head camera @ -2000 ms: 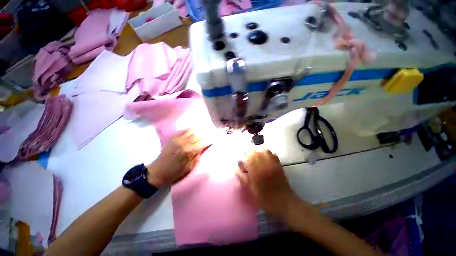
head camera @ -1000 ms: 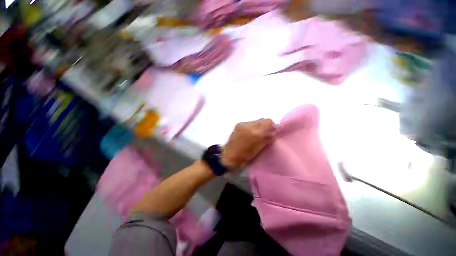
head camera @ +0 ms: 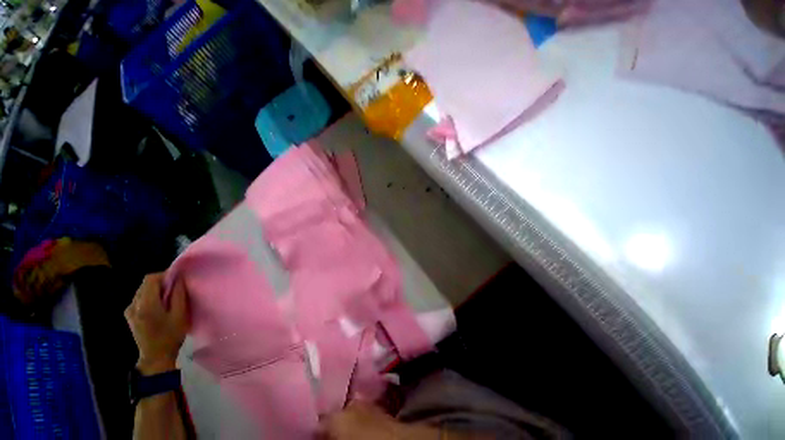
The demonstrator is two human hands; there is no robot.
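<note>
A pink sewn panel [head camera: 245,331] with a seam line across it lies at the lower left, below the table's edge. My left hand [head camera: 159,318], with a dark watch, grips the panel's upper left edge. My right hand [head camera: 366,423] is at the bottom edge of the picture, partly cut off and blurred, at the lower end of the pink fabric; its grip cannot be made out. A pile of sewn panels [head camera: 314,228] lies beside the held panel on a pale surface.
The white table [head camera: 594,163] curves along the right, with a tape measure strip [head camera: 551,236] on its edge. Pale pink cut pieces [head camera: 482,73] and an orange packet [head camera: 398,105] lie on it. A blue basket [head camera: 207,77] and a light-blue container [head camera: 293,116] stand beyond the pile.
The view has swung left and down, away from the machine. The seamed panel has moved from the table's edge to beside the pile. My right hand has come into view at the bottom.
</note>
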